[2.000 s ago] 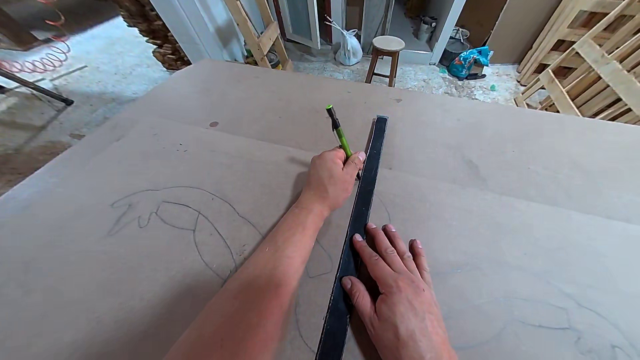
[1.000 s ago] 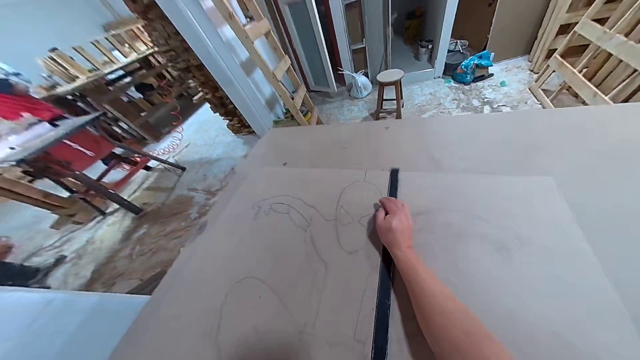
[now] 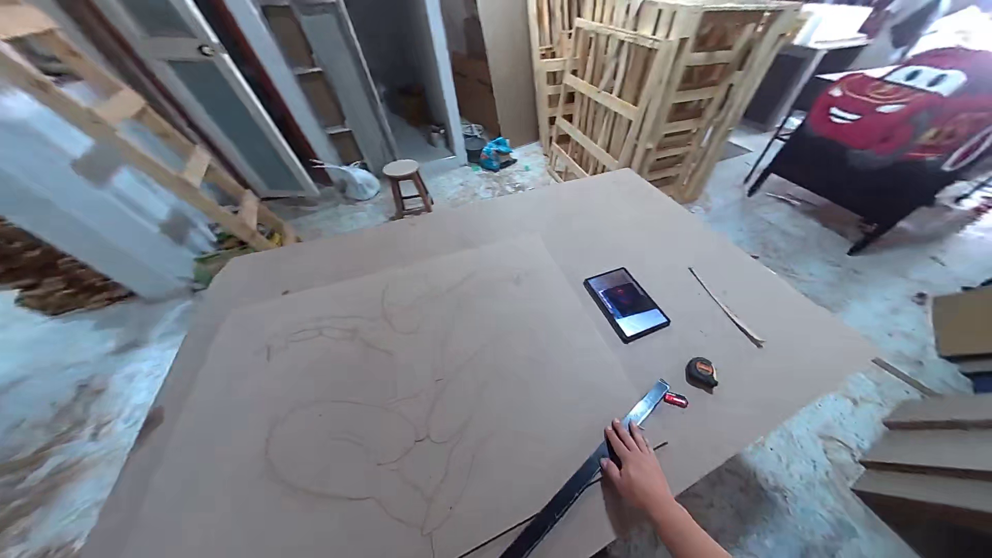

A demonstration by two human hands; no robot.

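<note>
My right hand (image 3: pixel 637 467) rests on a long dark straightedge (image 3: pixel 564 500) at the lower right of a large board (image 3: pixel 573 209), fingers over its upper part. Whether the fingers grip it cannot be told. Beside its shiny far end lies a small red object (image 3: pixel 676 400). A thin dark rod (image 3: pixel 500 535) passes under or beside the straightedge. Pencil lines of a curved figure (image 3: pixel 341 403) cover a paler sheet on the board. A black tape measure (image 3: pixel 701 373) and a tablet (image 3: pixel 626 304) with a lit screen lie farther up. My left hand is out of view.
A thin wooden strip (image 3: pixel 726 307) lies near the board's right edge. Beyond the board stand a round stool (image 3: pixel 401 169), a wooden ladder (image 3: pixel 198 167), wooden pallets (image 3: pixel 612 93) and a red painted car cutout (image 3: pixel 891 116). Stacked boards (image 3: pixel 938 453) are at the lower right.
The straightedge has moved from across the drawing to the board's right side, with my right hand on it. My left hand, seen two seconds ago, has left the view. The view has swung right.
</note>
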